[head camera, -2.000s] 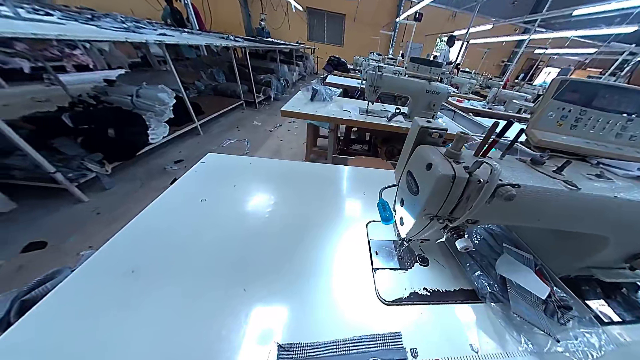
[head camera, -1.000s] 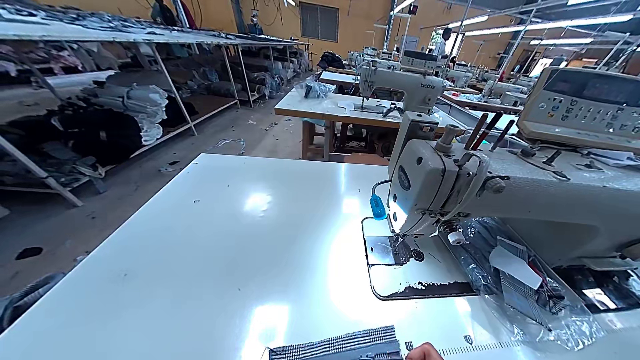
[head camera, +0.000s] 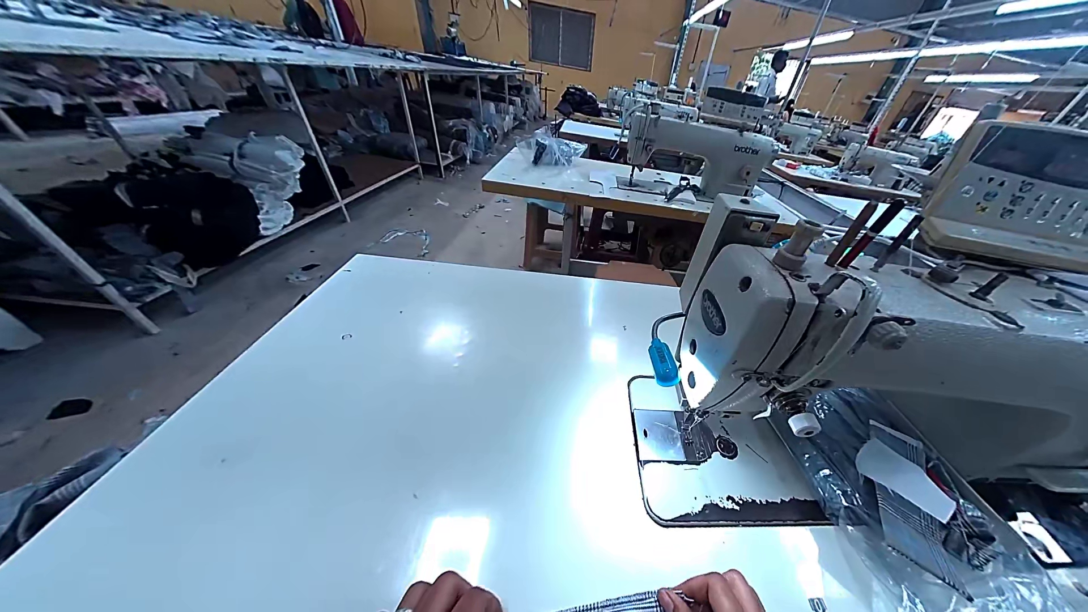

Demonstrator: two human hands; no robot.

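At the bottom edge of the head view, my right hand [head camera: 712, 592] pinches the end of a striped fabric strip [head camera: 625, 603] between thumb and fingers. My left hand [head camera: 450, 593] lies on the white table [head camera: 340, 442] to the left of the strip, with its knuckles up; its fingertips are cut off by the frame, so its hold cannot be told. Ahead and to the right of my right hand stands a white Brother sewing machine [head camera: 748, 323], with its presser foot [head camera: 693, 433] over the metal needle plate [head camera: 659, 435]. A blue lamp [head camera: 663, 361] hangs beside its head.
A plastic bag with fabric pieces [head camera: 909, 510] lies right of the machine bed. The control box [head camera: 1011, 191] sits on the machine arm. Another sewing machine [head camera: 697, 149] stands beyond. Shelves with fabric bundles [head camera: 246, 170] line the left. A person [head camera: 772, 78] is far back.
My left hand has come into view at the bottom edge. More of my right hand shows than one second ago, and less of the fabric strip is visible.
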